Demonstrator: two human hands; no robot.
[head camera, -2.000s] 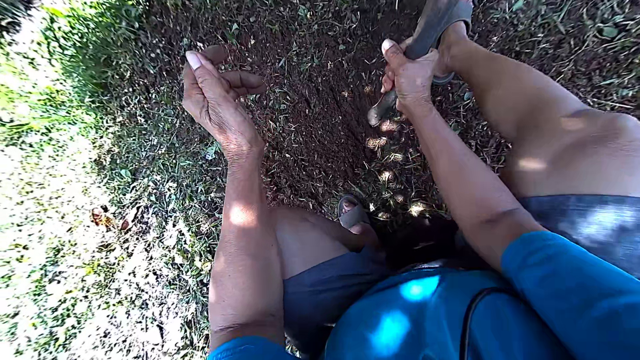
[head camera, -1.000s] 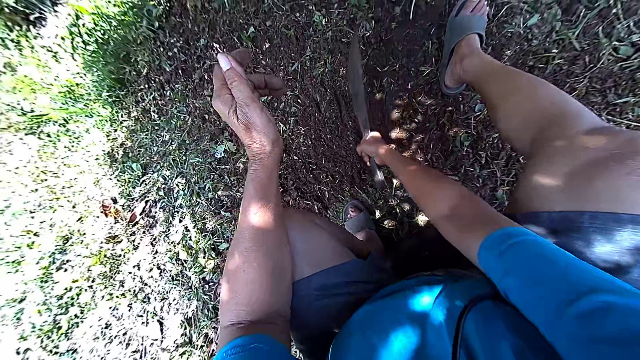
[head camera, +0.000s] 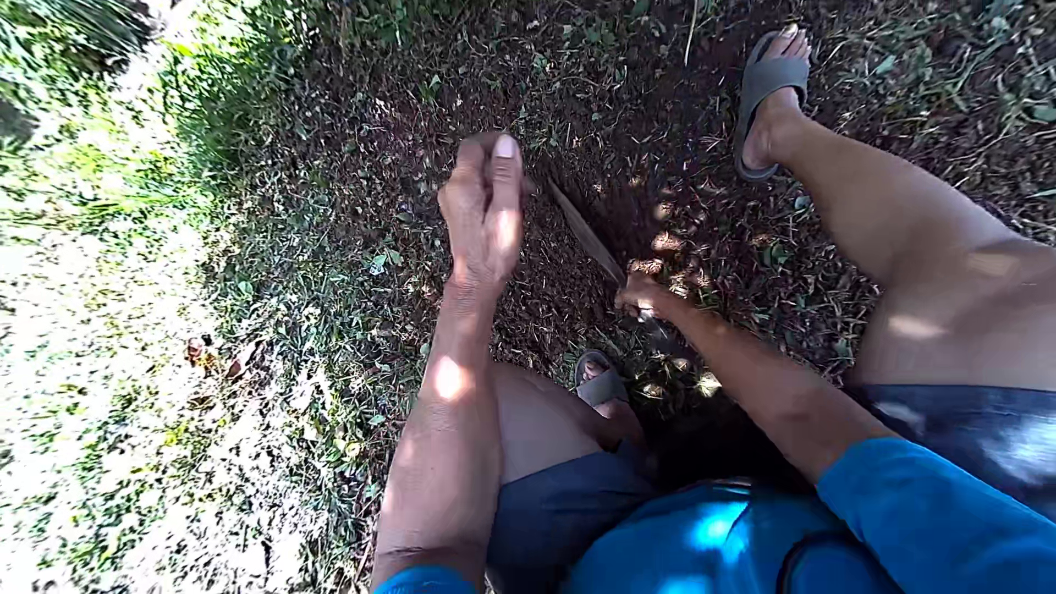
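My right hand (head camera: 648, 295) is closed around the handle of a long-bladed machete (head camera: 586, 235). The blade points up and to the left, low over the dark soil and cut grass, and its tip ends near my left hand (head camera: 487, 210). That left hand is raised above the ground with its fingers curled and the thumb on top. Whether anything is between those fingers is hidden. No contact between the blade and the left hand can be made out.
My feet, in grey slide sandals (head camera: 601, 386) (head camera: 752, 107), stand apart on either side of the machete. Taller grass (head camera: 214, 107) grows at the upper left. Sunlit short grass (head camera: 124, 462) covers the left side, with a few dry brown leaves (head camera: 219, 359).
My right hand has swung the machete so its blade now slants toward the upper left; a second ago it pointed nearly straight up. My left hand has moved right and its fingers have curled in.
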